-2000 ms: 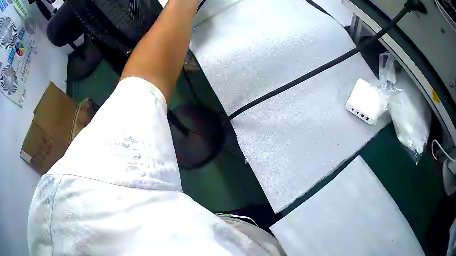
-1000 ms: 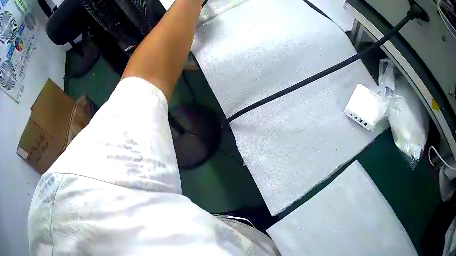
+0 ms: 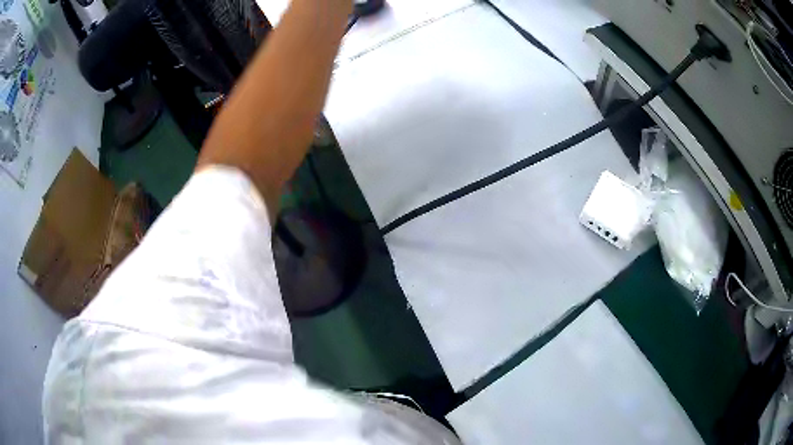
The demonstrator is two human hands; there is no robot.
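My left arm reaches up from the lower left, in a short white sleeve. The top edge cuts it off and my left hand is out of the picture. A small dark object (image 3: 369, 7) shows at the top edge beside the forearm; what it is cannot be told. White foam sheets (image 3: 487, 287) lie on the green bench, with another sheet (image 3: 583, 382) at the bottom. A black cable (image 3: 513, 169) crosses the larger sheets. My right hand is not in view.
A white multi-port box (image 3: 616, 209) lies at the right beside a clear plastic bag (image 3: 689, 239) with white contents. Grey equipment (image 3: 687, 43) stands at the upper right. A black round-based stand (image 3: 317, 261), an open cardboard box (image 3: 65, 230) and a black chair (image 3: 117, 48) are at the left.
The view has shifted a little, so the white box, bag and sheets appear slightly lower and further left. The small dark object now shows more clearly at the top edge beside the forearm.
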